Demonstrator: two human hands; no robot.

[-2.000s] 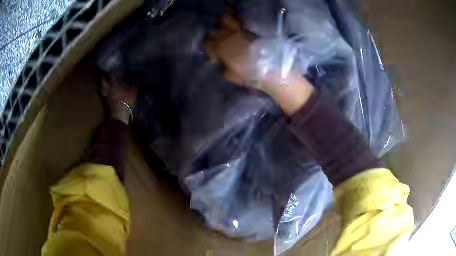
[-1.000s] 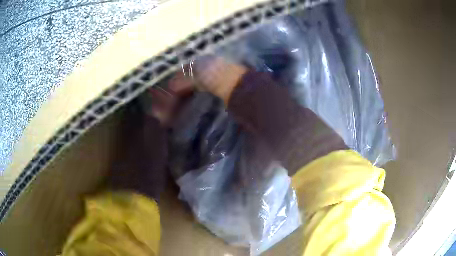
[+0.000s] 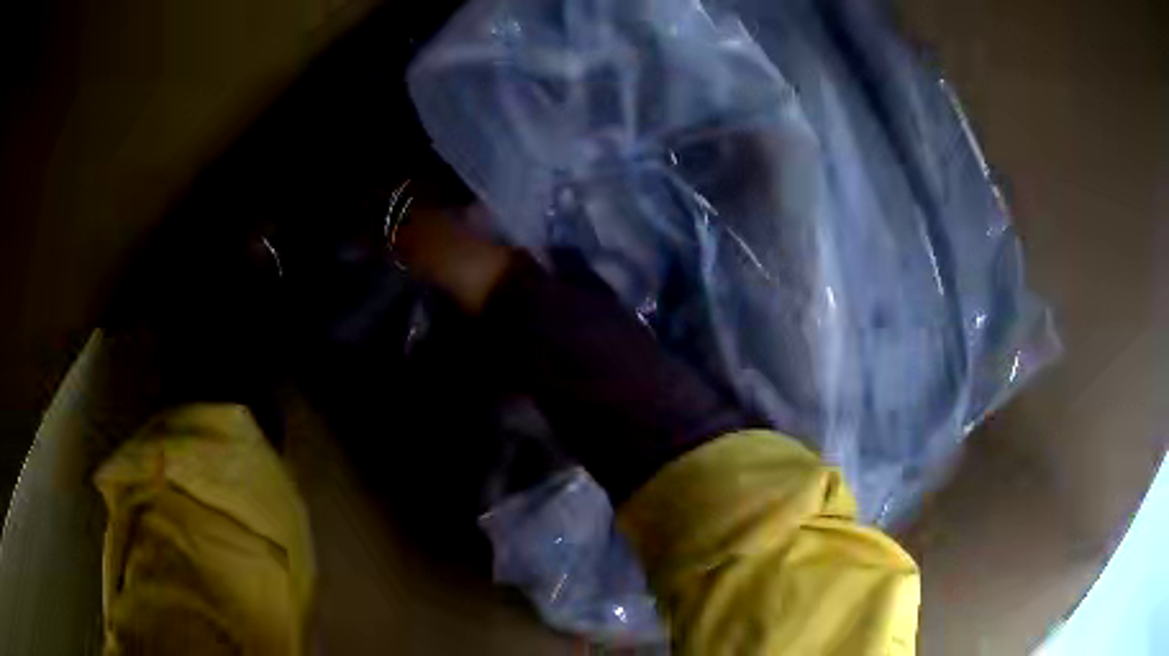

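Note:
A bagged dark garment (image 3: 872,256) in shiny clear plastic lies inside a brown carton (image 3: 1090,423), with another bagged part at the lower middle. My right hand (image 3: 451,256) is at the left edge of the clear plastic; its fingers are in dark shadow, so I cannot tell what they hold. My left arm in its yellow sleeve reaches into the dark left side of the carton. My left hand is lost in the shadow; only a thin bright line shows near its wrist.
The carton's walls curve around both arms. A pale strip of carton edge (image 3: 49,449) shows at the left. A bright area lies outside the carton at the lower right.
The view has moved deeper into the carton, and its corrugated rim and the speckled floor are gone from view. The clear plastic now spreads higher and further left. My right hand is lower and slightly left.

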